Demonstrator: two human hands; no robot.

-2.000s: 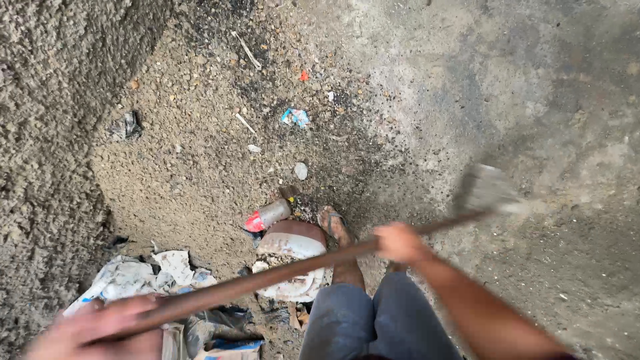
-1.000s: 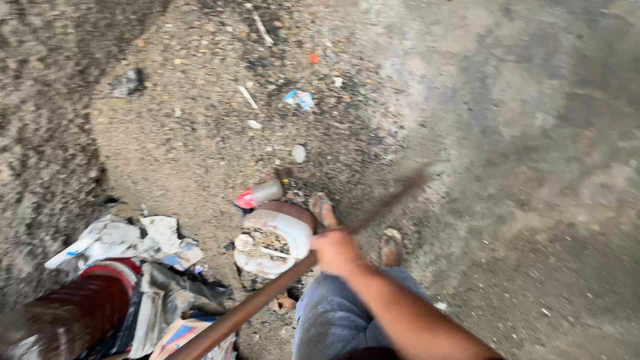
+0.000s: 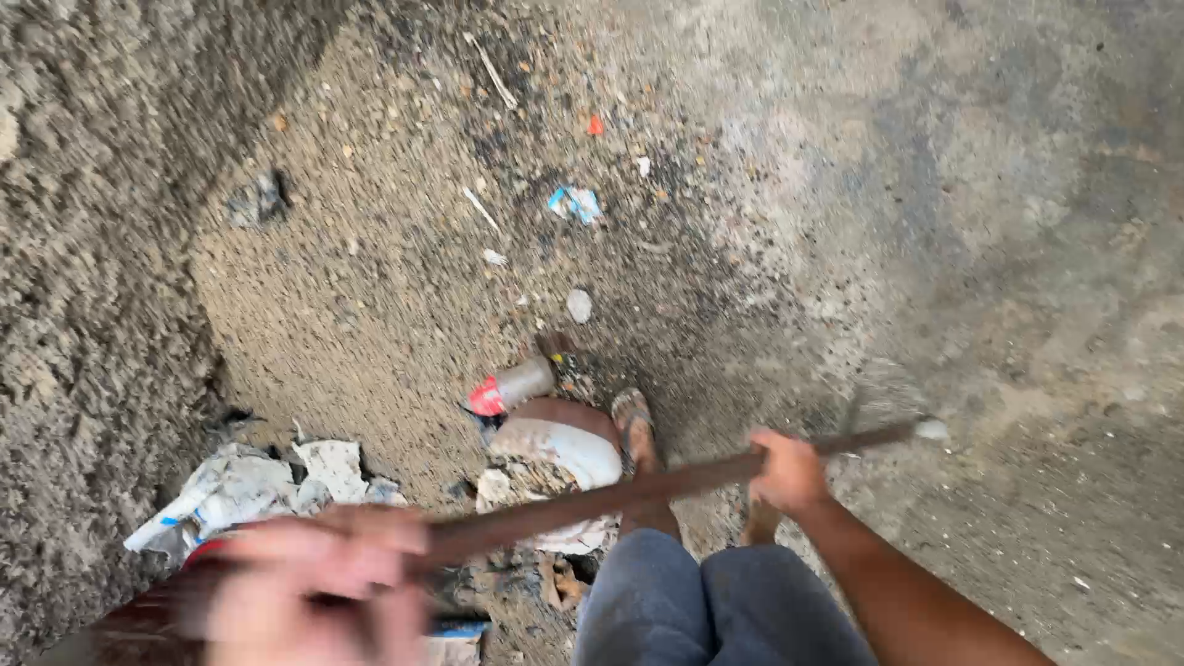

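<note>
A long brown shaft of a long-handled tool (image 3: 592, 499) runs slantwise across the view in front of my legs. My left hand (image 3: 324, 573), blurred by motion, is closed around its lower-left end. My right hand (image 3: 786, 470) grips the shaft farther up, to the right of my knees. At the far right end is a blurred, flat, greyish head (image 3: 883, 402), over the concrete floor; its exact shape cannot be told. Beneath the shaft, beside my sandalled foot, lies a broken white and brown container (image 3: 578, 449) with gravelly debris in it.
A clear plastic bottle with a red label (image 3: 513, 384) lies beside the container. Torn white sacking (image 3: 240, 490) lies at the lower left, by a rough grey mound (image 3: 102, 305). Blue-white litter (image 3: 575, 203) and thin sticks lie on gravel; grey concrete (image 3: 971, 185) spans the right.
My left hand, out of sight one second ago, is back in view on the shaft. The shaft now lies flatter, its far end lower and farther right, with my right hand also farther right.
</note>
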